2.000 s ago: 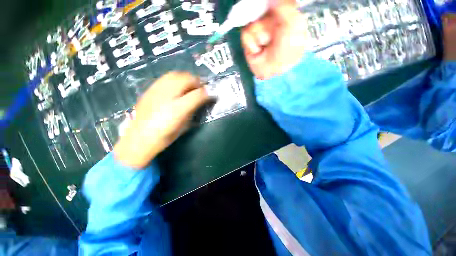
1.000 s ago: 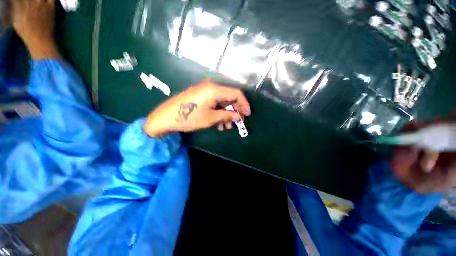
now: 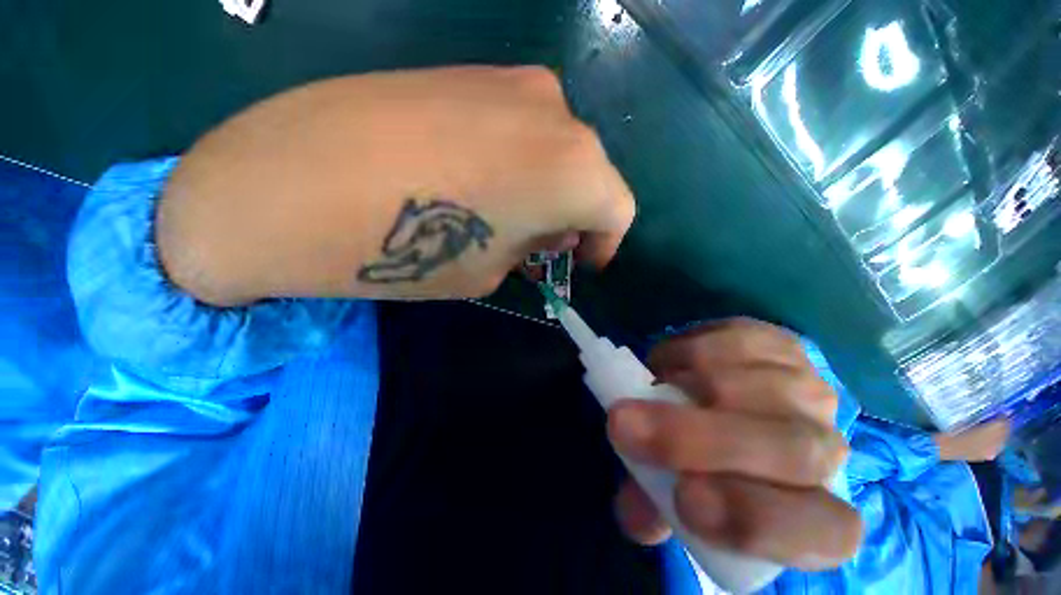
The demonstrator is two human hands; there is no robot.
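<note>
My left hand [image 3: 407,186] pinches a small electronic module [image 3: 554,277] in its fingertips, above the bench's front edge. The module shows green and white; its upper end is hidden by the fingers. My right hand [image 3: 745,447] grips a white glue bottle [image 3: 634,389] from below right. The bottle's green needle tip [image 3: 552,298] is at the module. Whether liquid comes out cannot be told.
A clear blister tray [image 3: 861,174] with strong glare lies at the right on the green bench [image 3: 686,221]. A small white part [image 3: 243,9] is at the top left edge. A neighbouring person's hand [image 3: 975,441] and blue sleeve show at the lower right.
The view has moved closer to my hands. The bottle has come from the far right to the module, its tip now at it. The module is still in my left fingers.
</note>
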